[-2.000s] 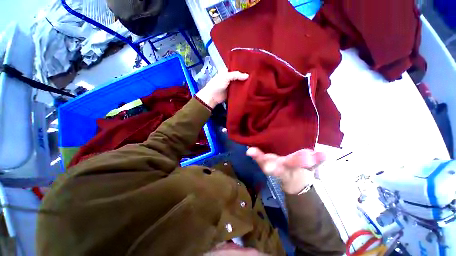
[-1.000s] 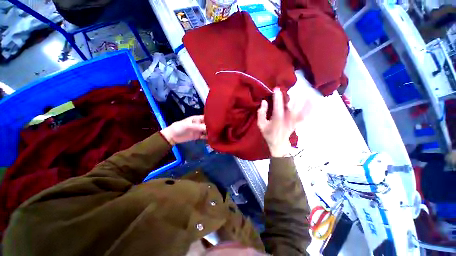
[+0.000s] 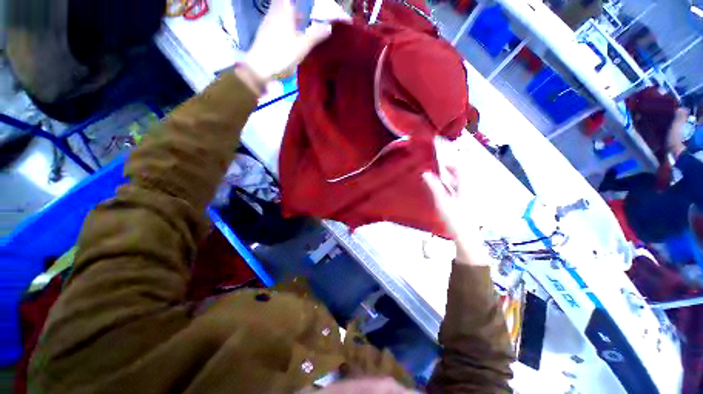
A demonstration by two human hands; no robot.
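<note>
A dark red garment is spread over the front part of the white table, with a pale zip line curving through it. My left hand is raised at the garment's upper left corner, fingers apart; whether it grips the cloth is unclear. My right hand is at the garment's lower right edge, bright and blurred, so its hold on the cloth cannot be told.
A white sewing machine stands to the right, with yellow-orange scissors and a flat black object beside it. More red cloth lies behind the garment. A blue crate is at left. A person sits at far right.
My left hand has moved from the garment's lower left side up to its upper left corner. The garment is spread wider. My right hand has moved to its lower right edge. The view has turned.
</note>
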